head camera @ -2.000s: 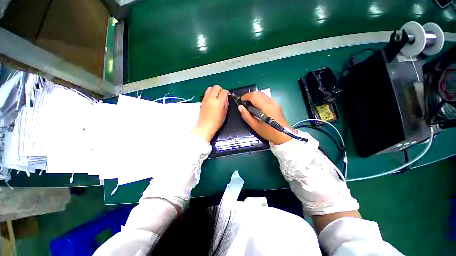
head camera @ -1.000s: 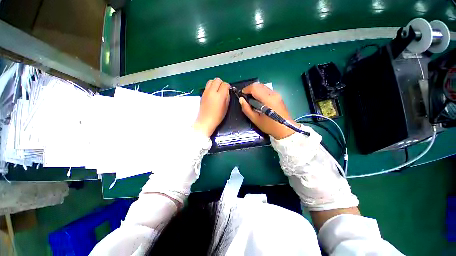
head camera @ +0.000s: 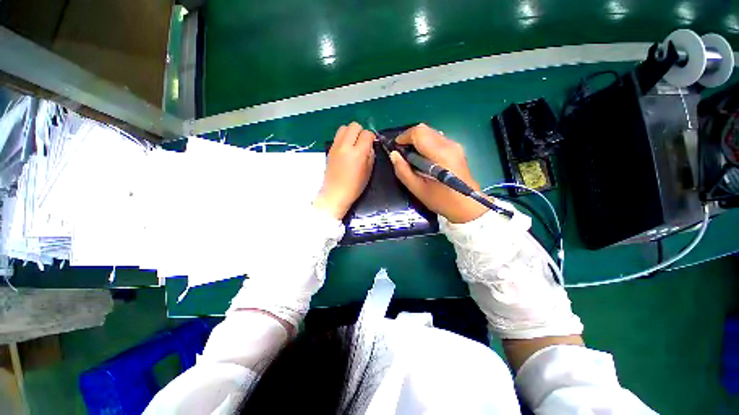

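Note:
A glossy black solar panel [head camera: 387, 200] lies on the green bench, with bright reflections near its front edge. My right hand [head camera: 442, 172] holds the black soldering iron [head camera: 442, 174] like a pen, its tip at the panel's top edge. My left hand [head camera: 348, 168] rests on the panel's upper left with its fingertips pinched close to the iron's tip. What the left fingers pinch is hidden and too small to tell. A faint wisp like smoke shows above the tip.
White-backed panels with leads [head camera: 219, 207] overlap at the left. Right of the panel stand the iron stand [head camera: 527, 134] with its yellow sponge [head camera: 532, 174], a large black box [head camera: 612, 166], two reels [head camera: 685, 58] and a fan [head camera: 719, 146]. A pale rail [head camera: 389, 83] runs behind.
Both hands stay at the panel's top edge. The iron's tip has shifted slightly and its handle lies a little lower to the right. The camera view has moved slightly.

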